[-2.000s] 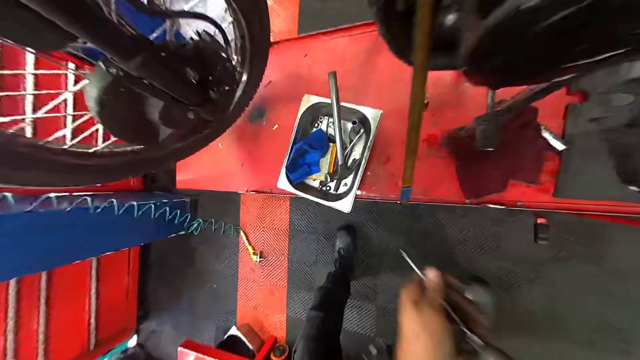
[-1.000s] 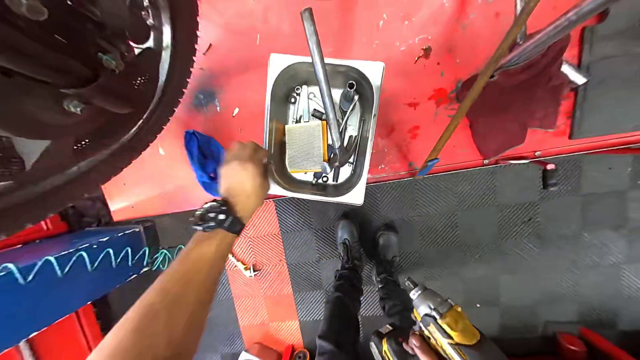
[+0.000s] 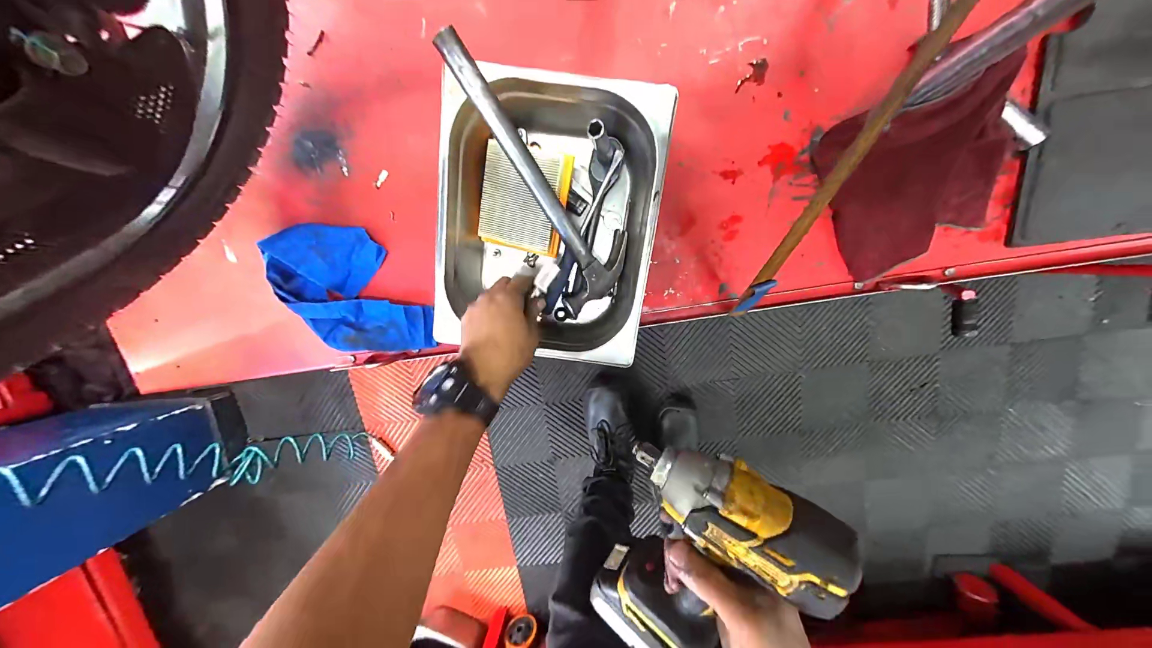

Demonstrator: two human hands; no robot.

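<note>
My left hand (image 3: pixel 500 331), with a watch at the wrist, reaches over the near left rim of a metal tray (image 3: pixel 658 162). Its fingers touch small metal parts there; whether they hold one is unclear. In the tray lie a hammer (image 3: pixel 515 144), a pleated air filter (image 3: pixel 522 202) with an orange edge, a spanner (image 3: pixel 598 209) and a socket (image 3: pixel 598 131). A blue cloth (image 3: pixel 337 288) rests just left of the tray. Low on the right, my right hand (image 3: pixel 720 585) grips a yellow and black cordless impact wrench (image 3: pixel 756 517), its square drive (image 3: pixel 645 455) bare.
A tyred wheel (image 3: pixel 261 117) stands at upper left on the red lift platform (image 3: pixel 720 54). A wooden stick (image 3: pixel 855 153) and a dark red cloth (image 3: pixel 900 198) are at right. A teal coiled hose (image 3: pixel 306 445) hangs by a blue post (image 3: pixel 108 490). My shoes (image 3: pixel 612 414) stand on floor tiles.
The blue cloth was in the tray two seconds ago and now lies on the platform. My left hand has moved from the cloth into the tray. The view has shifted closer to the tray.
</note>
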